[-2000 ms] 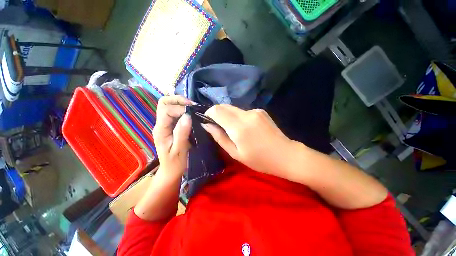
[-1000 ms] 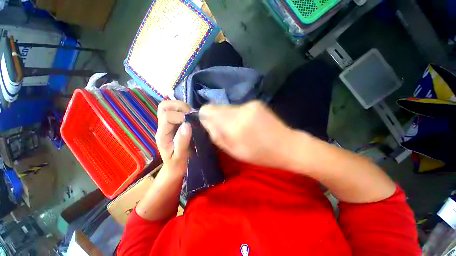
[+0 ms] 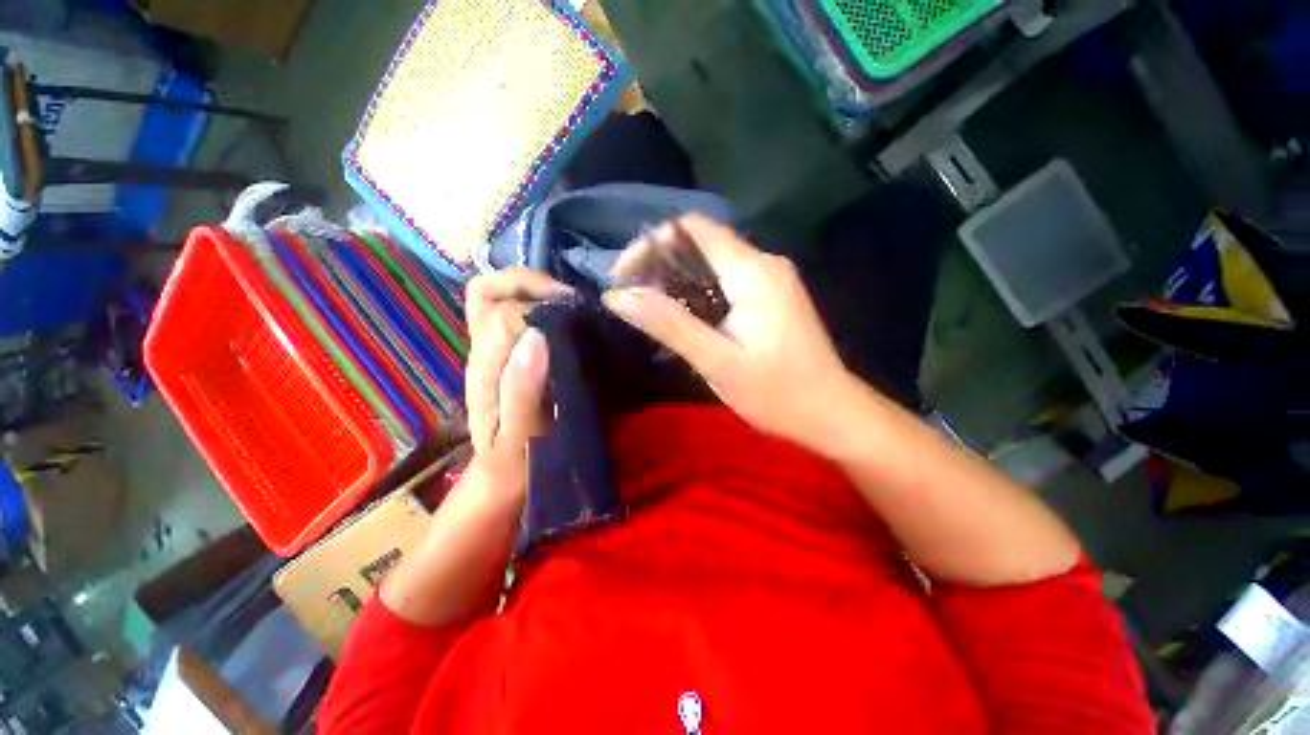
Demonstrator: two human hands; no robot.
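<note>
A garment piece, navy on its near part (image 3: 572,460) with pale stitching, hangs over the lap; its grey-blue part (image 3: 618,213) lies beyond the hands. My left hand (image 3: 506,366) pinches the navy cloth near its upper edge between thumb and fingers. My right hand (image 3: 726,323) is just right of it, thumb and fingers curled around a dark, blurred shape in the palm. Whether that is cloth or a small tool cannot be told. The fingertips of the right hand are close to the cloth edge.
A red plastic basket (image 3: 266,417) stands tilted at left, with stacked coloured baskets (image 3: 367,323) beside it and a cardboard box (image 3: 359,560) below. A woven yellow-cream seat (image 3: 481,122) lies beyond the lap. A green basket (image 3: 905,29) is at the top, a grey plate on a metal frame (image 3: 1042,241) at right.
My right hand has turned from the knuckles-up grip at the cloth edge, so its thumb and curled fingers now show. The left hand still pinches the cloth. The view has shifted slightly.
</note>
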